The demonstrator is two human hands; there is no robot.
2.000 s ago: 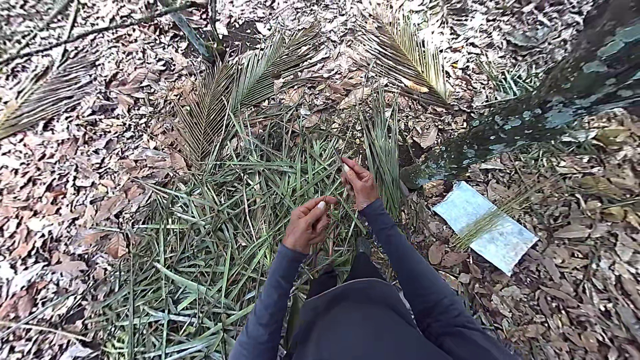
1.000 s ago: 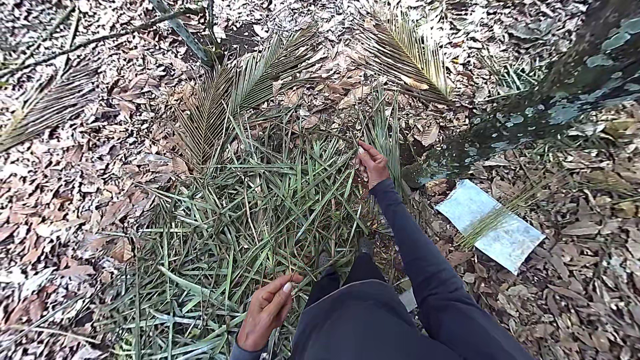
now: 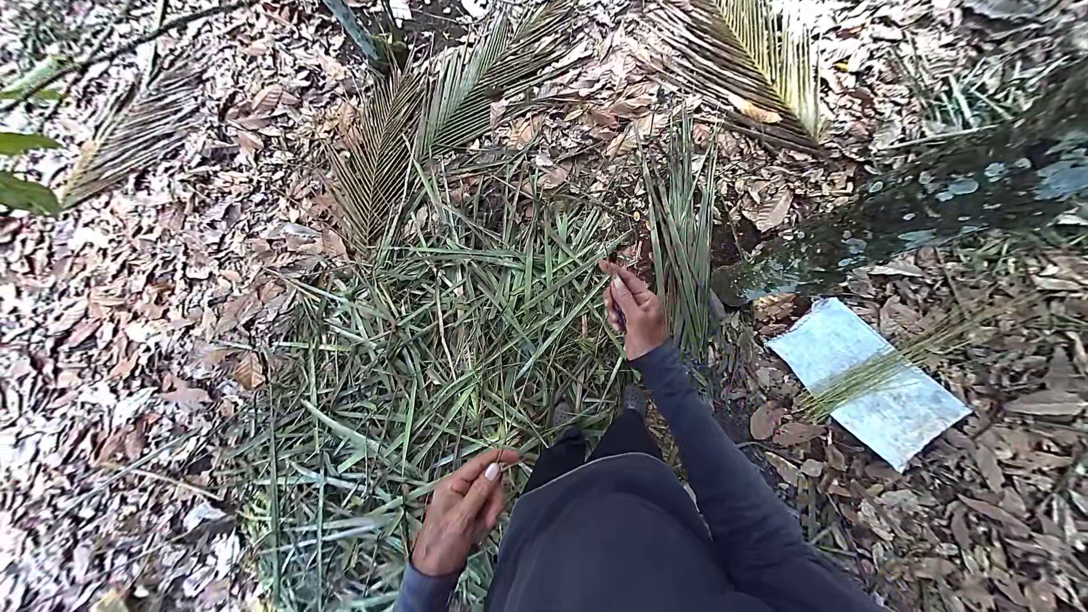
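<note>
My left hand (image 3: 461, 512) is low in the view, thumb pressed to the forefinger; a thin strand seems to run from it, too fine to be sure of. My right hand (image 3: 636, 310) is higher and to the right, its fingertips pinched together, perhaps on the same thin strand. Beneath and around both lies a heap of green leaf strips (image 3: 459, 357). Just right of my right hand is a bundle of long green leaflets (image 3: 682, 238). Thin green-brown stalks (image 3: 884, 374) lie across a pale, flat sheet or sack (image 3: 858, 340) on the right.
A lichen-spotted trunk (image 3: 918, 204) slants in from the right. Palm fronds (image 3: 374, 170) lie at the top, with another frond (image 3: 140, 132) at the far left. Brown dry leaves (image 3: 127, 340) cover the ground. A thin branch (image 3: 127, 47) crosses the top left corner.
Two seconds ago my hands were close together over the heap. My left hand has since moved down and left, towards my body, and the hands are now well apart.
</note>
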